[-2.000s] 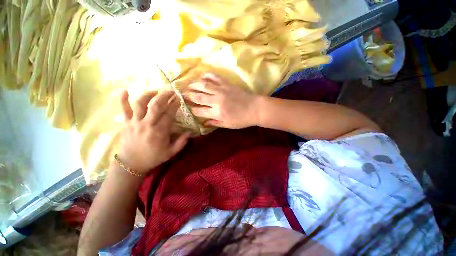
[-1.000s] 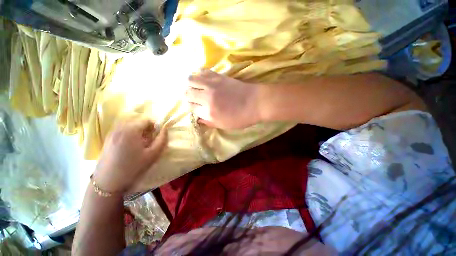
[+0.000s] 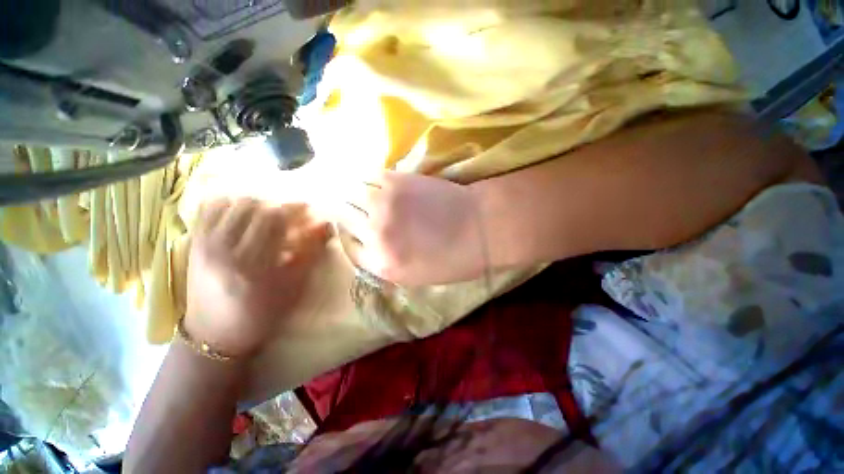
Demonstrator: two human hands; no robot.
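The yellow garment piece (image 3: 305, 338) lies on the machine table under both my hands and hangs over the front edge. A paler, textured lace trim (image 3: 381, 304) runs out from under my right hand (image 3: 412, 227). My right hand's fingers are curled on the cloth, gripping it at the trim. My left hand (image 3: 248, 264) is on the cloth to the left, blurred, fingertips close to my right hand's; its grip is unclear. The sewing machine head (image 3: 139, 83) fills the upper left, with a dark cylinder (image 3: 291, 146) above the fingertips. Glare hides the needle area.
A stack of folded yellow pieces (image 3: 120, 222) lies at left behind my left hand. A crumpled clear plastic bag (image 3: 60, 370) is at lower left. Gathered yellow cloth (image 3: 648, 56) spreads right of the machine. A bucket with yellow scraps (image 3: 814, 120) shows at the right edge.
The view has shifted nearer the machine, whose head now fills more of the upper left. My hands have come closer together beneath the dark cylinder. The cloth now hangs further over the table edge.
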